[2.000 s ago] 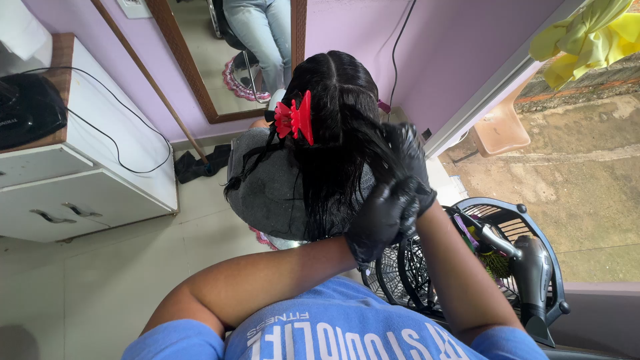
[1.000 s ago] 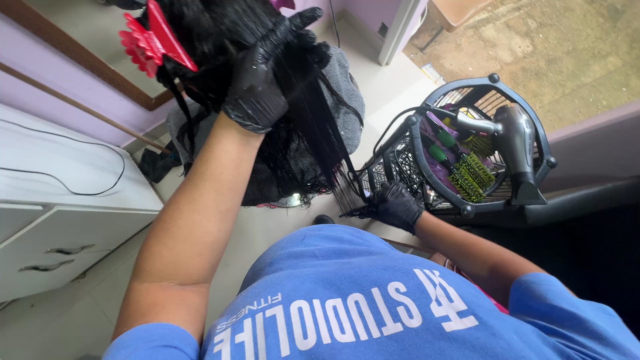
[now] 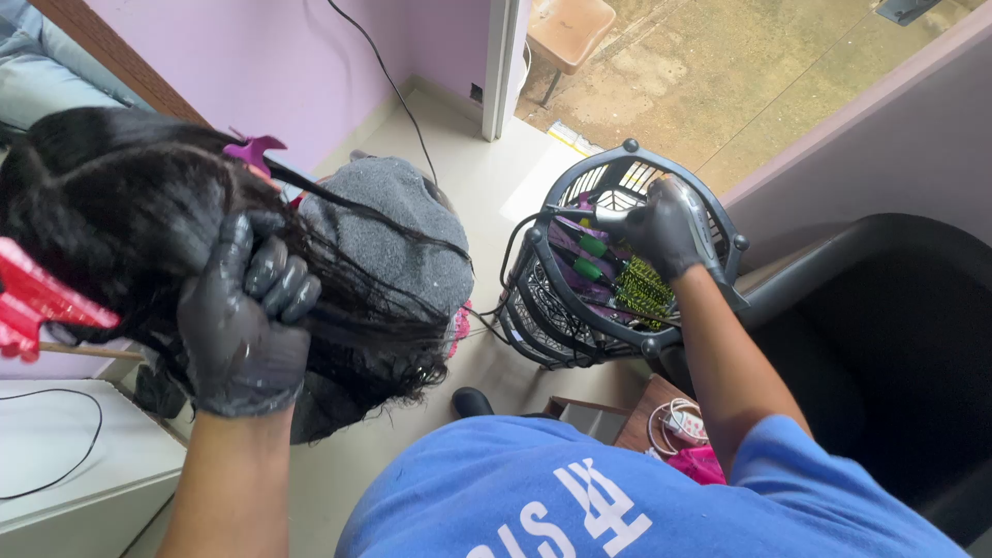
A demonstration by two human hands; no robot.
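Note:
A seated person's wet dark hair (image 3: 155, 186) fills the left side, parted into sections. My left hand (image 3: 244, 325), in a wet black glove, is closed around a section of it. A red hair claw clip (image 3: 46, 298) sits in the hair at the far left, and a purple hair clip (image 3: 256, 151) sits further up. My right hand (image 3: 659, 236), also gloved, reaches over the basket (image 3: 632, 147) and touches the grey hair dryer (image 3: 701, 225); its fingers are partly hidden, so its grip is unclear. Round brushes (image 3: 643, 291) with yellow-green bristles lie below that hand.
A grey towel (image 3: 387, 225) covers the person's shoulders. A black chair (image 3: 868, 364) stands at the right, a white cabinet (image 3: 70, 457) at lower left. Black cords run by the basket. A small wooden unit (image 3: 647, 411) holds a white cable. A doorway opens at the top.
My right hand has left the ends of the hair and moved to the dryer in the basket. My left hand, spread over the hair a second ago, is now closed on a section. The view has shifted.

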